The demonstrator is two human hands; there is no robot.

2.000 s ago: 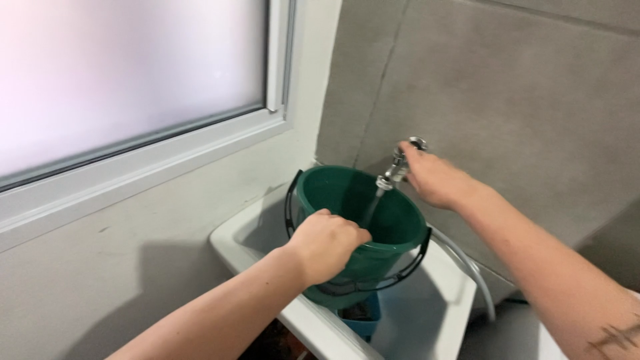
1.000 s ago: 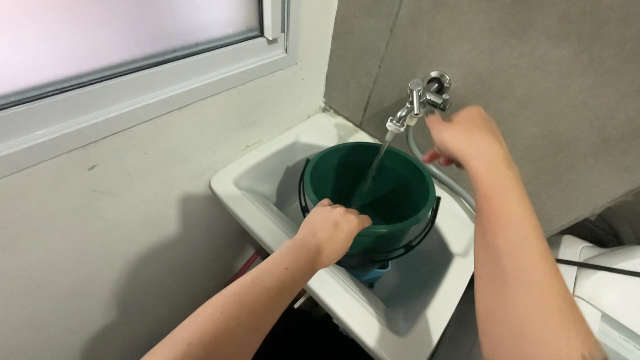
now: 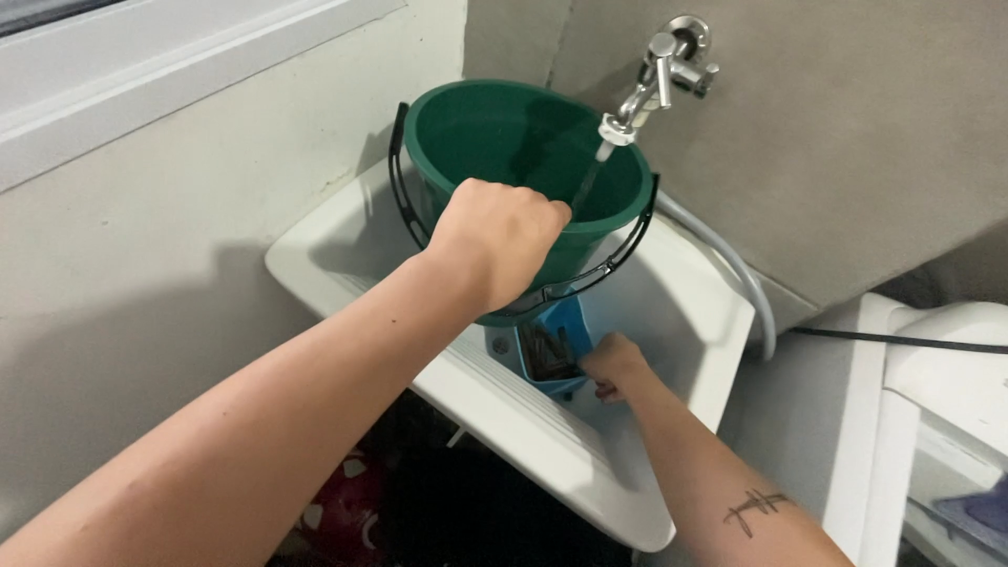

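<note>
My left hand [image 3: 504,232] grips the near rim of a green plastic bucket [image 3: 504,130], which is tilted over a white laundry sink [image 3: 504,449]. Its black handle [image 3: 610,264] hangs down around the front. A thin stream of water runs into the bucket from a chrome wall tap [image 3: 642,90] with a white nozzle. Down in the basin my right hand [image 3: 614,366] holds the right edge of a small blue container [image 3: 579,323] with clothespin-like pieces inside. Its fingertips are partly hidden.
A grey hose [image 3: 724,244] drops from behind the tap to the right of the sink. A white appliance with an open top [image 3: 945,378] stands at the right, a black cable [image 3: 906,340] crossing it. Walls border the sink at left and back, with a window frame [image 3: 197,63] upper left.
My right hand has moved from the tap down into the sink, to the blue container. The bucket, level before, is now raised and tilted in my left hand. Water was running in both earlier frames.
</note>
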